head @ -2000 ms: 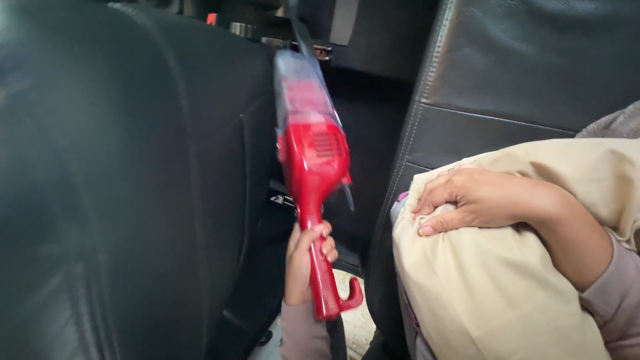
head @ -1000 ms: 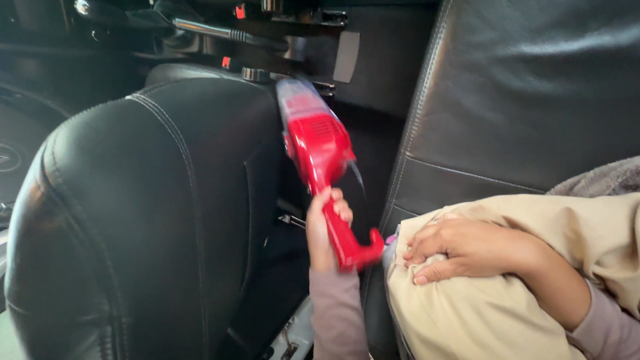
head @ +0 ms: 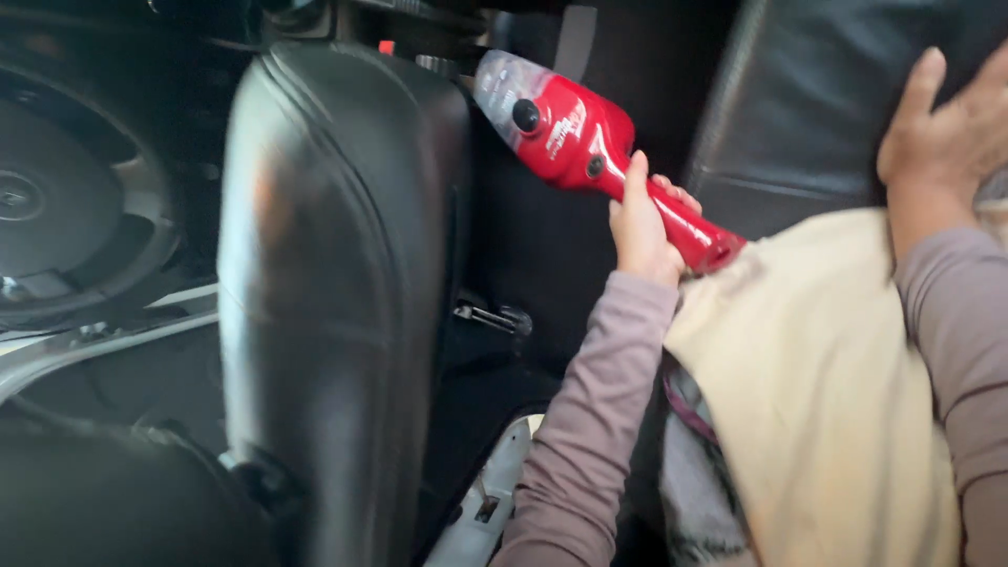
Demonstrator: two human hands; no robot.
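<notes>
My left hand (head: pixel 650 224) is wrapped around the handle of a red handheld vacuum cleaner (head: pixel 583 134). Its clear nozzle end points to the upper left, beside the front seat's backrest, and its side with a black round knob and a button faces me. The handle's end is close to the beige cloth (head: pixel 819 346) over my lap. At the right edge, my right hand (head: pixel 949 130) rests with its fingers apart on the black leather rear seat (head: pixel 835 94); part of that hand is out of view.
The black front seat (head: pixel 354 260) stands to the left, with a steering wheel (head: pixel 71 189) beyond it. A metal lever (head: pixel 492 316) lies low between the seats. The door sill (head: pixel 480 504) shows at the bottom. A red buckle button (head: pixel 386 48) is near the top.
My right hand has left the beige cloth and is on the rear seat. The vacuum cleaner has turned in my left hand, its nozzle now tilted further left. The view has shifted.
</notes>
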